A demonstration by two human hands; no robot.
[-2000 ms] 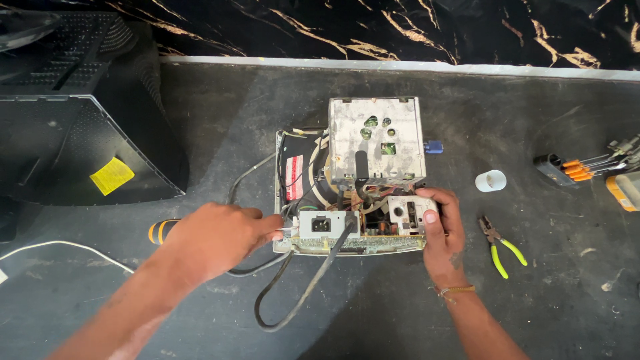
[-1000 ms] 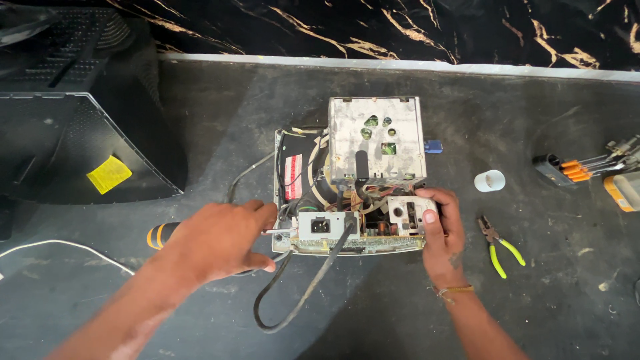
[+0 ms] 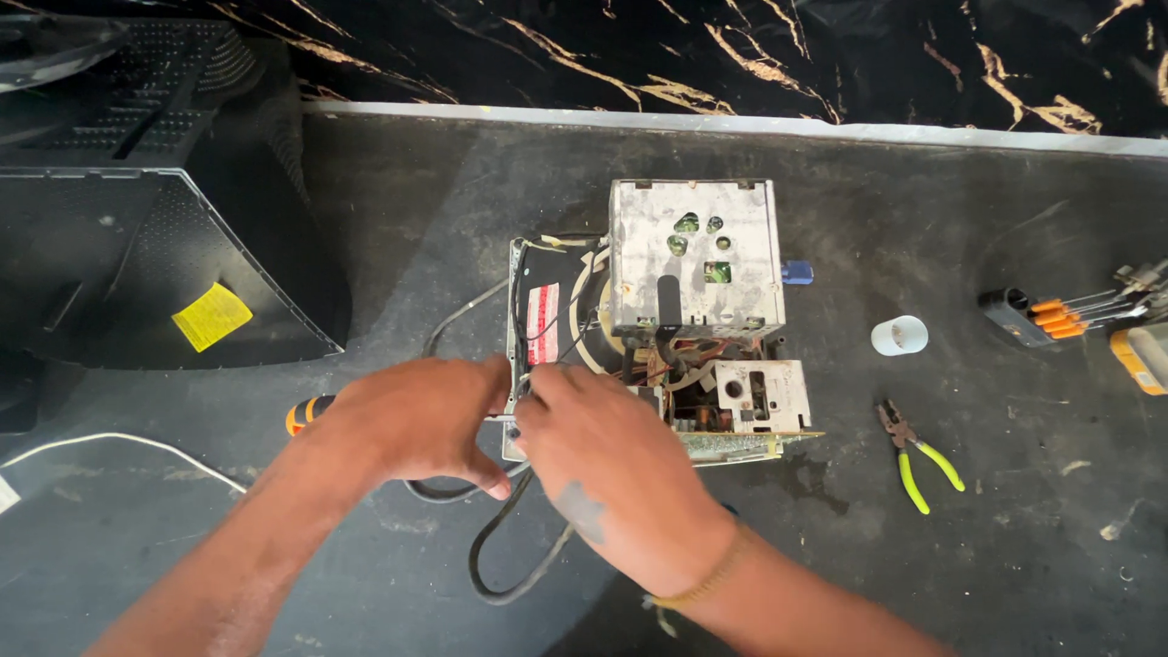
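Observation:
An opened CRT monitor chassis point(image 3: 757, 447) lies on the dark worktop, with a perforated metal shield box point(image 3: 693, 255) on top and a smaller metal plate point(image 3: 785, 392) at its lower right. My left hand point(image 3: 424, 415) is at the chassis's left edge, over a screwdriver point(image 3: 308, 413) whose orange-black handle shows behind the wrist and whose shaft seems to reach the chassis. My right hand point(image 3: 602, 456) covers the lower left corner, fingertips bent in near that shaft; what they touch is hidden. A thick grey cable point(image 3: 511, 593) loops out below. A blue connector point(image 3: 797, 272) sticks out at the right.
A black plastic monitor housing point(image 3: 246, 265) with a yellow note point(image 3: 213, 317) stands at the left, above a white cable point(image 3: 119, 436). To the right are green-handled pliers point(image 3: 912, 456), a white cup or cap point(image 3: 899, 336), a black holder point(image 3: 1013, 315) and orange-handled screwdrivers point(image 3: 1063, 315).
My right hand has left the small metal plate at the chassis's right and moved left to its lower left corner, beside my left hand. It now covers the power socket seen before.

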